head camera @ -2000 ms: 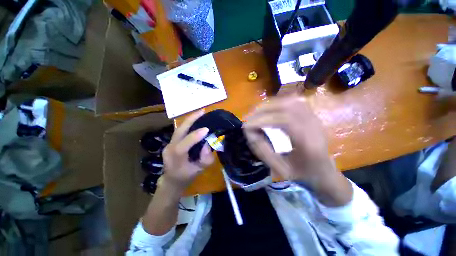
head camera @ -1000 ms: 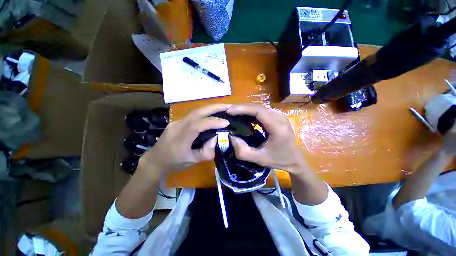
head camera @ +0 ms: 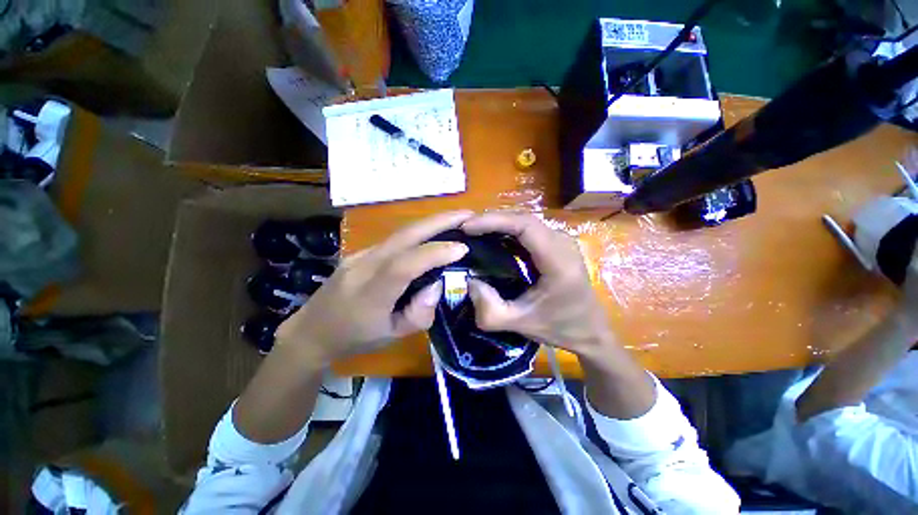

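Note:
A camera housing (head camera: 487,354), with a dark open inside and a pale rim, is held over the front edge of the bench. A black ball head (head camera: 483,253) sits at its upper end, between my hands. A small white plug (head camera: 456,286) shows between my two thumbs. White antennas (head camera: 445,407) stick out below the housing on both sides. My left hand (head camera: 374,287) is closed on the left side of the black head. My right hand (head camera: 544,287) is curled round its right side, the thumb beside the plug. The wires behind my fingers are hidden.
A screw feeder (head camera: 654,116) stands at the back, with a black power driver (head camera: 765,131) slanting across it. A camera front module (head camera: 727,204) lies beside it. A notebook (head camera: 347,166) bears a marker pen (head camera: 411,140). A carton (head camera: 201,332) holds black cameras at left. A person's arm (head camera: 866,342) is at right.
Since two seconds ago, my right hand has come down onto the black head and the view has shifted. Over the last second, both hands have barely moved, staying around the head and plug.

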